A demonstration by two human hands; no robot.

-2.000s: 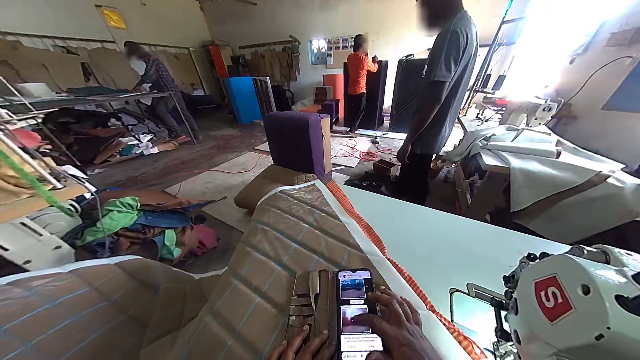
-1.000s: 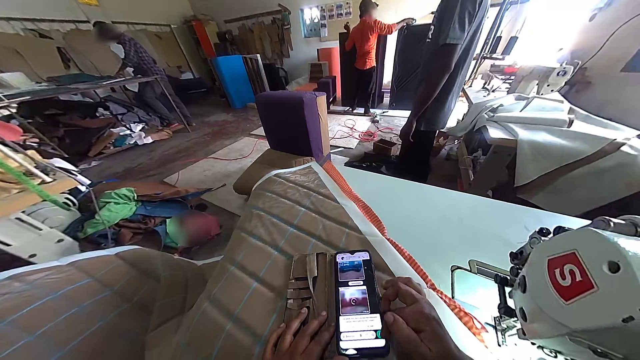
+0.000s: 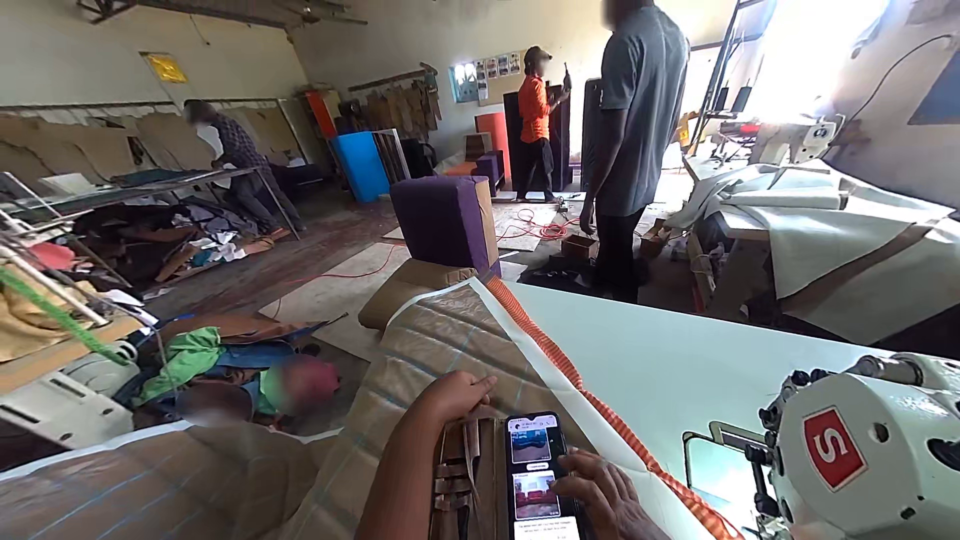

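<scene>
A smartphone (image 3: 535, 480) with a lit screen showing pictures of sofas lies in an opened brown wallet-style case (image 3: 469, 480) with card slots. My right hand (image 3: 607, 491) is at the phone's right edge, fingertips over the screen. My left hand (image 3: 461, 395) rests above the case on the brown quilted fabric (image 3: 435, 330), its fingers curled near a fold; whether it pinches the fabric is unclear. The fabric has blue lines and a white border. Orange ribbed trim (image 3: 570, 375) runs along its right side on the white table (image 3: 660, 337).
A white sewing machine head (image 3: 840, 450) stands at the right. Beyond the table are a purple upholstered block (image 3: 442, 221) and a standing person (image 3: 637, 112). Two more people work farther back. Fabric scraps (image 3: 195, 360) lie at the left, pale material (image 3: 840, 240) at the right.
My left hand has moved from the phone case up onto the fabric above it. The person in orange at the back has turned and now holds up a dark tool.
</scene>
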